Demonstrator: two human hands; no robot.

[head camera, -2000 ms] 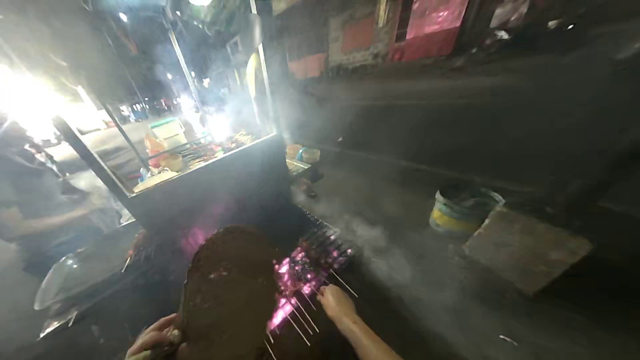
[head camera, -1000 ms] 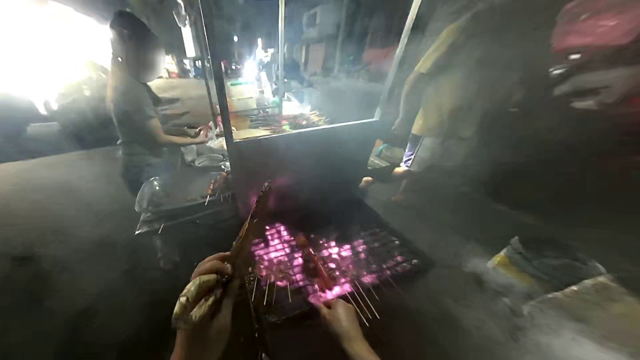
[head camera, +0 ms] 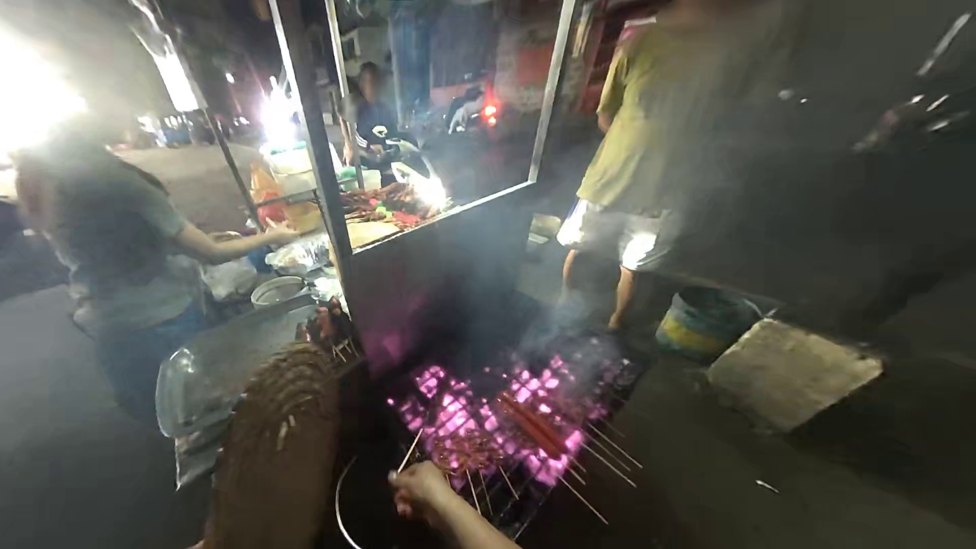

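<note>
A brown hand fan [head camera: 278,450], blurred, stands upright at the lower left, its handle out of sight. Only a sliver of my left hand [head camera: 200,544] shows at the bottom edge beside it. Over the left front of the charcoal grill [head camera: 526,496], my right hand [head camera: 423,492] pinches a thin wooden skewer [head camera: 410,450]. Dark skewered meat [head camera: 465,450] lies on the grate just beyond that hand. Long red sausage-like pieces [head camera: 534,427] rest farther right, with bare stick ends [head camera: 610,457] over the grill's edge. Coals glow pink beneath, and smoke rises behind.
A food cart [head camera: 442,267] with a metal frame stands behind the grill. To the left are a plastic tub [head camera: 179,404] and a person [head camera: 114,229] reaching toward the cart. Another person [head camera: 648,152] stands right, near a bucket [head camera: 701,324] and a pale slab [head camera: 797,374].
My right hand has moved from the stick ends near the sausage-like pieces to the grill's left front. The person in yellow shows more fully. The view has shifted.
</note>
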